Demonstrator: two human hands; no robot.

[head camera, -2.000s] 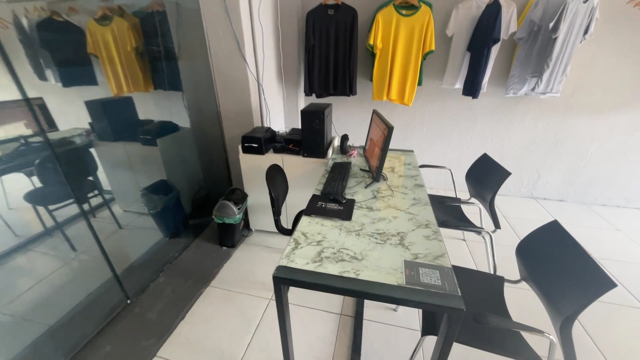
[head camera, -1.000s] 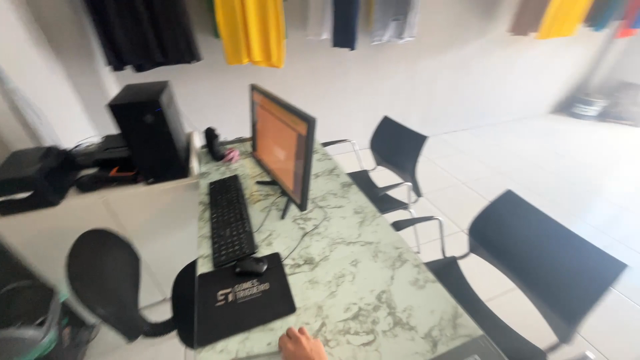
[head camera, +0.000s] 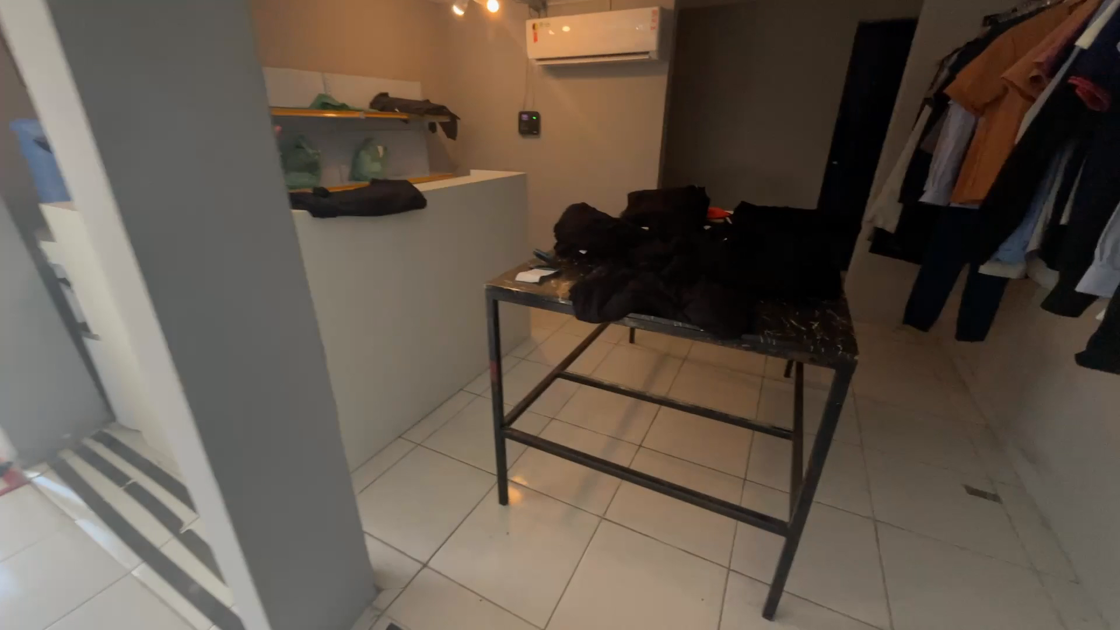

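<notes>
Neither of my hands shows in the head view at this moment, so what they hold or touch is hidden. In front of me stands a table with a dark metal frame (head camera: 647,484) and a worn top. Dark clothes (head camera: 665,262) lie heaped over most of that top. By its left corner lies a small white paper or tag (head camera: 535,275), with a small dark object (head camera: 547,256) just behind it.
A grey pillar (head camera: 236,332) rises at the near left. Behind it runs a white counter (head camera: 411,306) with a dark garment (head camera: 376,199) on top. Shelves (head camera: 350,114) hold cloth and green bags. Clothes hang on a rack (head camera: 1015,131) at the right. White tiles cover the floor.
The view has swung away from the marble-patterned desk with the monitor and keyboard to another part of the room. A hand seen at the desk's edge one second ago is out of view.
</notes>
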